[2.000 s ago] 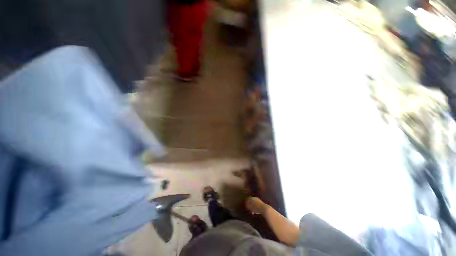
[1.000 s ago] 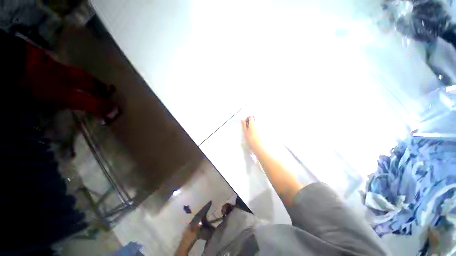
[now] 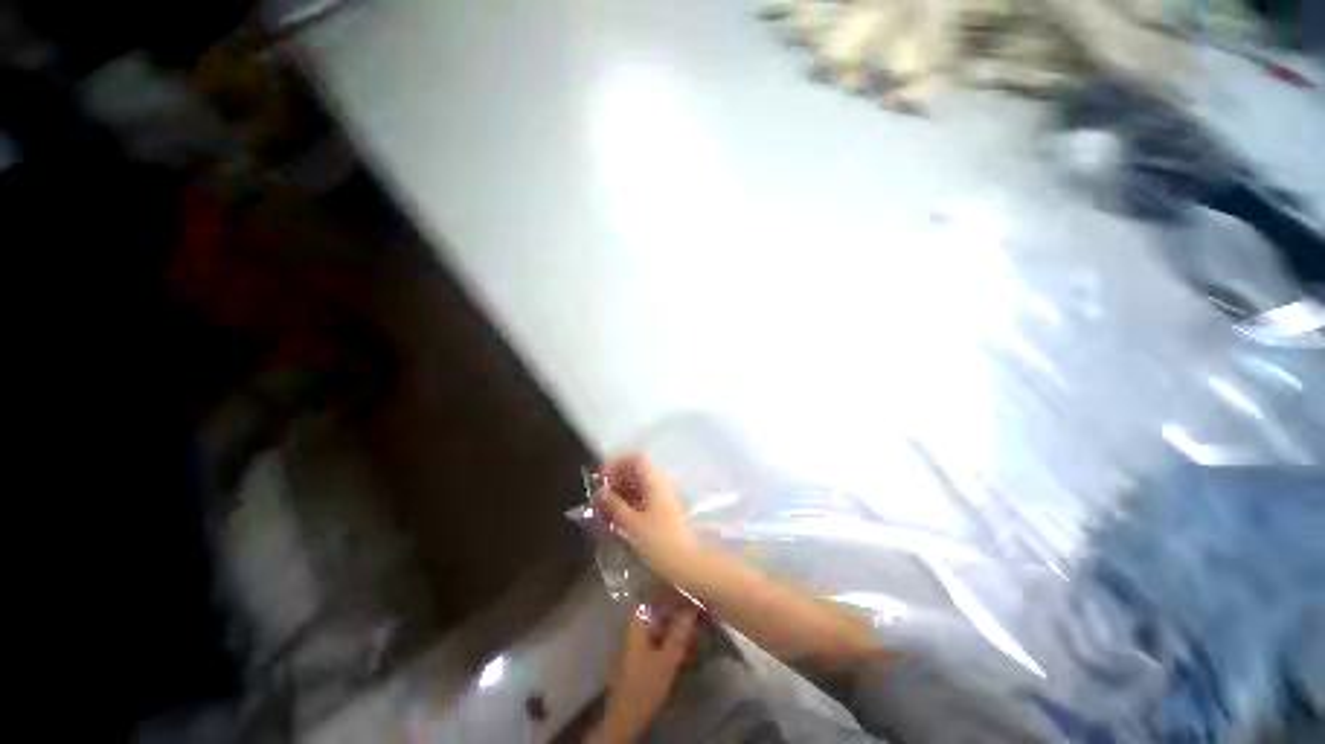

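A clear poly garment bag (image 3: 886,545) lies over the near part of the white packing table (image 3: 509,160), its film streaked with glare. My right hand (image 3: 639,509) is closed on the bag's edge at the table's near left side. My left hand (image 3: 666,634) is just below it, near the wearer's body, also gripping the bag's gathered edge. The film between the two hands is crumpled. The picture is blurred, so the fingers are not sharp.
A crumpled blue cloth heap (image 3: 1228,581) is at the right. A beige fabric pile (image 3: 930,44) and a dark bundle (image 3: 1163,160) lie along the table's far side. Dark garments (image 3: 102,436) fill the left. A person's red trousers (image 3: 240,276) show dimly beyond the floor gap.
My right hand has moved from the tabletop towards the near edge and now holds film. My left hand has come up from beside the body to meet it.
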